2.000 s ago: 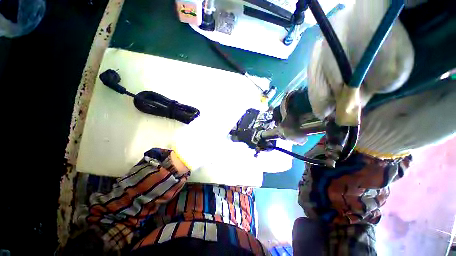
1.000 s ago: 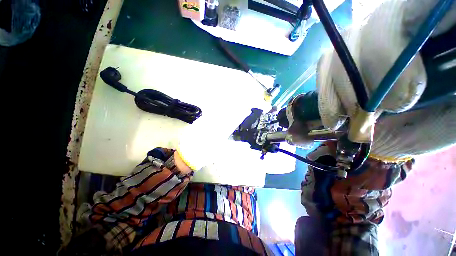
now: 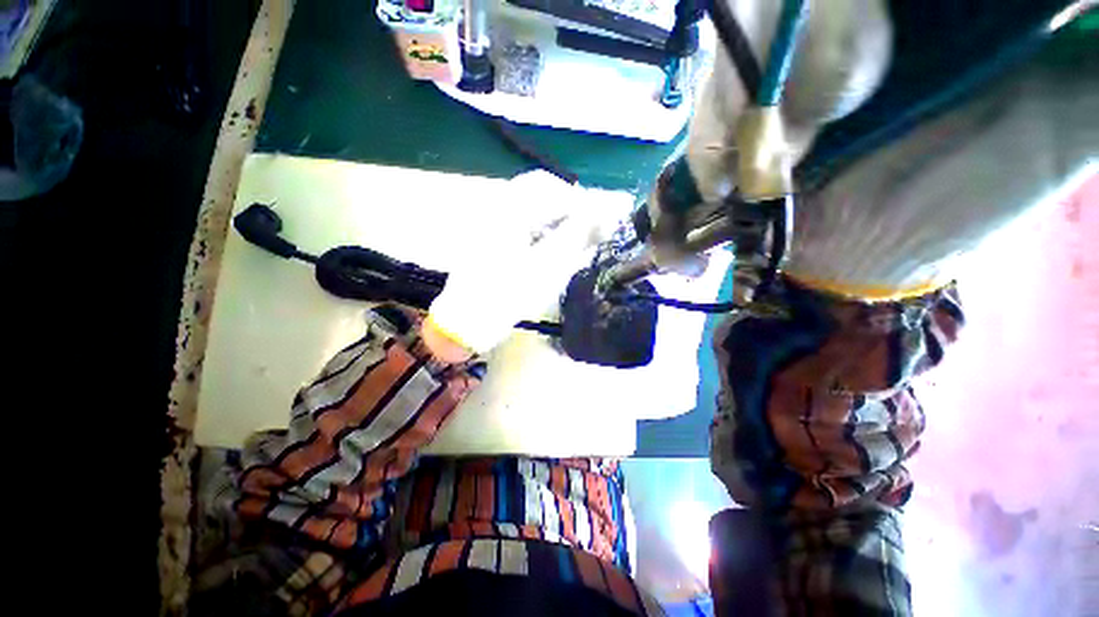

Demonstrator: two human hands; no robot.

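A black square unit (image 3: pixel 610 328) lies flat on the cream board (image 3: pixel 289 392). Its cord (image 3: pixel 380 277) is folded in a bundle to the left, with a small black plug (image 3: pixel 260 227) at the end. My left hand (image 3: pixel 512 259), in a white glove washed out by glare, is at the unit's upper left edge; its fingers are hard to make out. My right hand (image 3: pixel 789 84), gloved, is closed around a dark-green tool (image 3: pixel 675 199) with hoses. The tool's metal tip is over the unit's upper edge.
A white parts tray (image 3: pixel 566 103) sits behind the board on the green bench (image 3: pixel 325 109). Black and teal hoses (image 3: pixel 786 48) hang at the upper right. The chipped pale edging (image 3: pixel 223 229) runs down the left, with a clear plastic bag (image 3: pixel 46 133) beyond.
The black unit now shows fully as a flat square. My left hand has moved up and shows beside it. My right hand and the tool have shifted left and up in the picture.
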